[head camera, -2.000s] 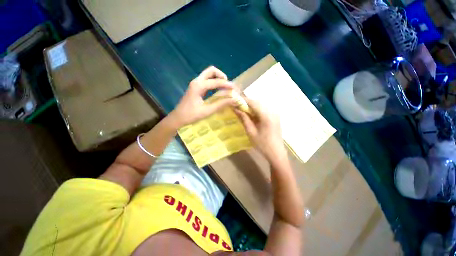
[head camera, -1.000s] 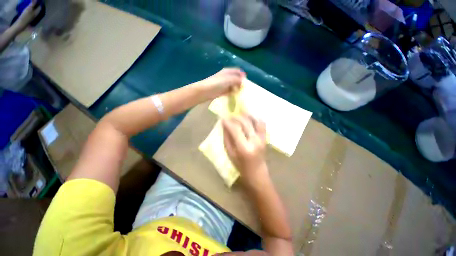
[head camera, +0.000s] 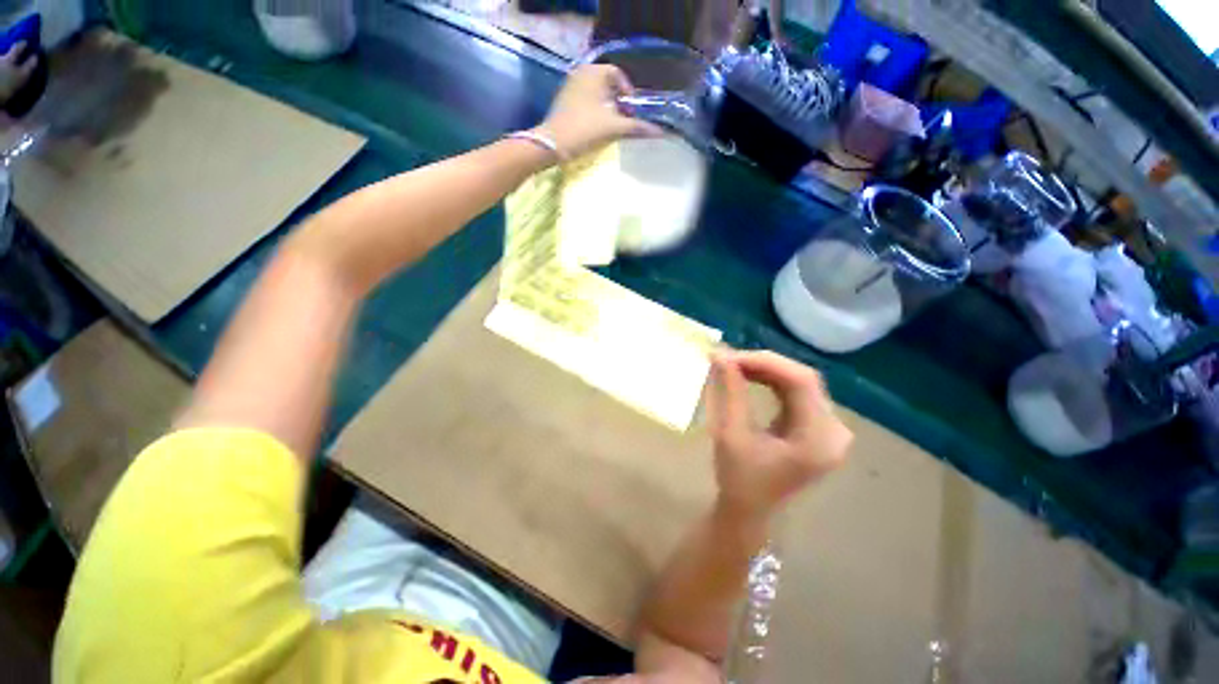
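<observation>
My left hand (head camera: 595, 114) is closed at the rim of a clear-walled housing with a white bottom (head camera: 664, 194), which is blurred. A yellow label sheet (head camera: 532, 238) hangs below this hand, in front of the housing; whether the hand also grips it is unclear. A pale yellow and white sheet stack (head camera: 615, 350) lies on the cardboard mat (head camera: 535, 454), its upper part hidden by the hanging sheet. My right hand (head camera: 779, 434) is right of the stack, thumb and forefinger pinched together by its corner. Anything tiny between these fingertips cannot be made out.
Clear-walled housings (head camera: 840, 294) stand on the dark green bench (head camera: 441, 87), beyond and to the right. Another cardboard sheet (head camera: 201, 187) lies at the left, with part of another person's hand near the left edge. A carton (head camera: 100, 401) is below the bench. Cables and bags are behind.
My left hand has moved from the folded sheet to the housing's rim. My right hand has left the sheet and moved right, fingertips pinched. The view has shifted, and the sheet hangs more open.
</observation>
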